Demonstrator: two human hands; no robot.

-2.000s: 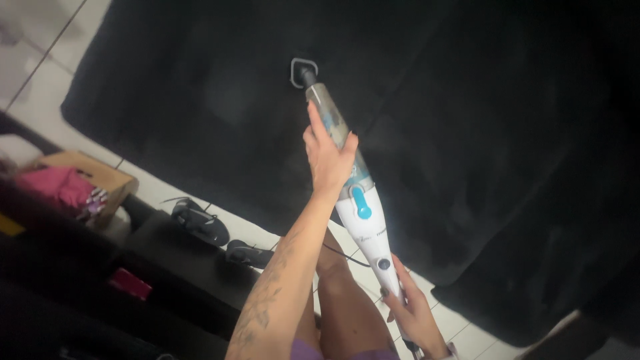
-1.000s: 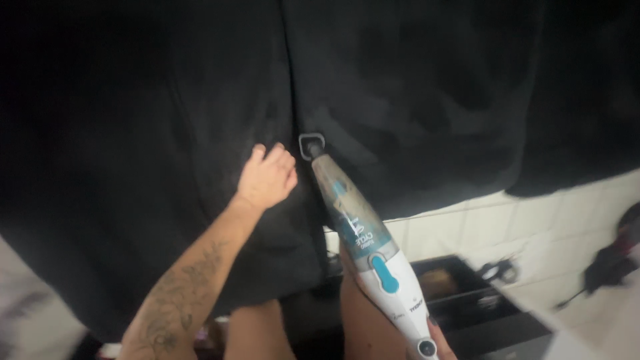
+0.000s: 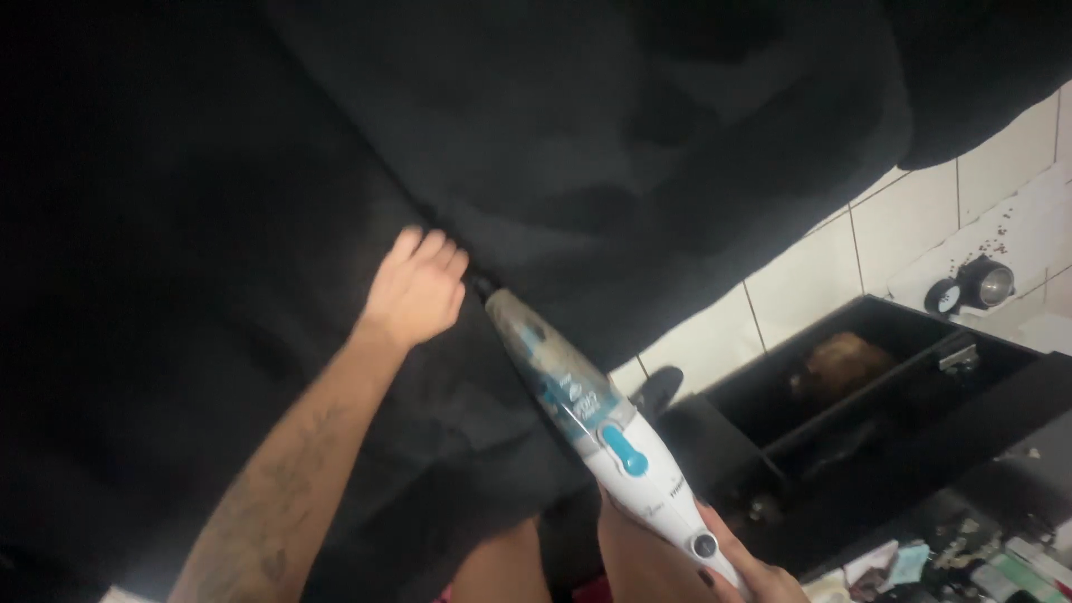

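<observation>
A white and blue handheld vacuum cleaner (image 3: 645, 461) with a see-through dust container slants across the middle. My right hand (image 3: 745, 561) is closed around its handle end at the lower right. The black nozzle tip lies at a crease of the black upholstery (image 3: 519, 134), beside the fingers of my left hand (image 3: 419, 280). That left hand rests on the black fabric with its fingers bent along the crease; whether it pinches the cloth cannot be told. The nozzle's very end is hidden.
Right of the upholstery is a white tiled floor (image 3: 804, 293). A black open drawer or box (image 3: 779, 456) holds a brown object. Beyond it stand a round metal-lined container (image 3: 988, 283) and scattered dark bits. Small mixed items (image 3: 913, 561) lie at the lower right.
My left hand was on the vacuum's body two seconds ago; it let go and now lies at the crease by the nozzle. The view has turned considerably.
</observation>
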